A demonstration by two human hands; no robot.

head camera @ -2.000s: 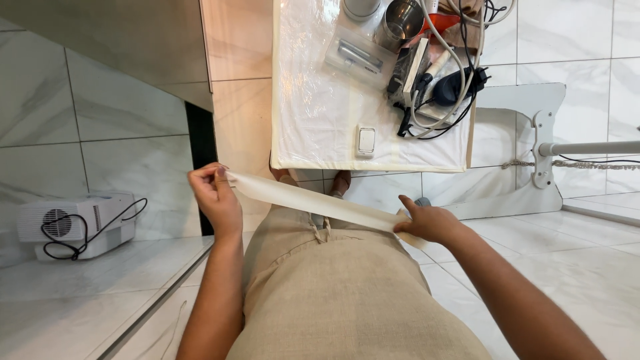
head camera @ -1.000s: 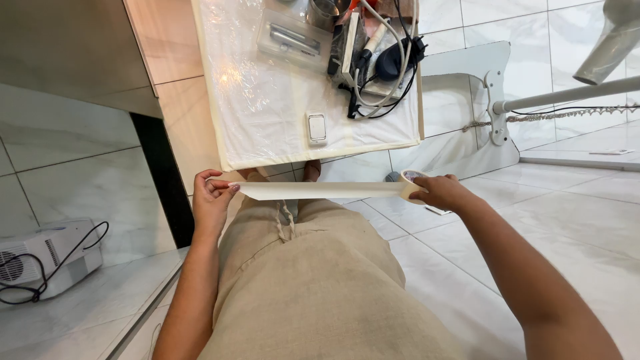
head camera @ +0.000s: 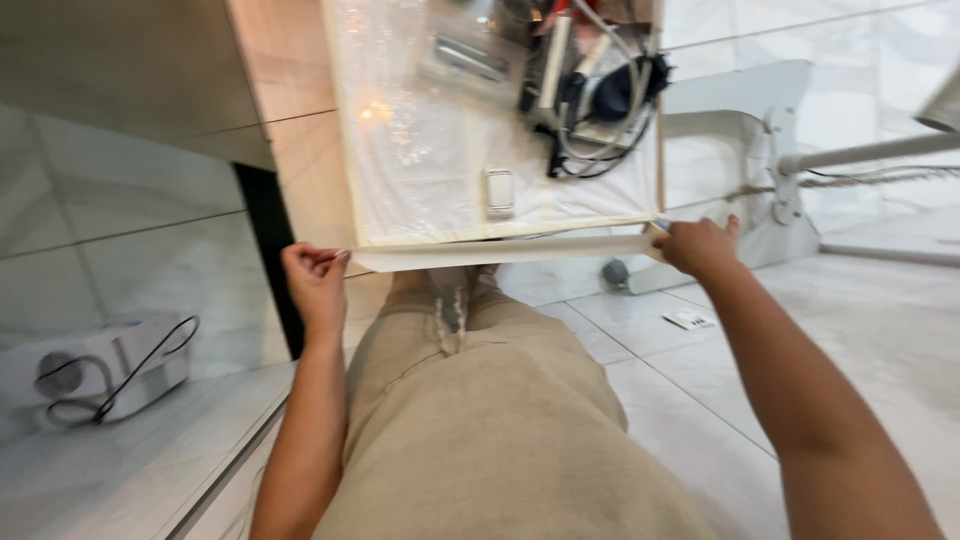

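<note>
A pale strip of adhesive tape (head camera: pixel 495 253) stretches between my two hands, just in front of the near edge of a table with a white cover (head camera: pixel 427 202). My left hand (head camera: pixel 315 281) pinches the strip's free end between thumb and fingers. At the other end my right hand (head camera: pixel 701 244) grips the tape roll, mostly hidden by the fingers, close to the table's near right corner. Whether the strip touches the table edge I cannot tell. A small white rectangular device (head camera: pixel 499 192) lies on the cover near that edge.
Farther back on the table are a clear plastic box (head camera: pixel 469 64) and a heap of cables (head camera: pixel 619 97). A white metal frame (head camera: pixel 784 161) stands to the right. At the lower left sits a white appliance (head camera: pixel 150 367) with a black cord. A small packet (head camera: pixel 687 319) lies on the tiled floor.
Both hands and the taut strip between them have come closer to the table's near edge. The strip stays held at both ends. The view has shifted somewhat.
</note>
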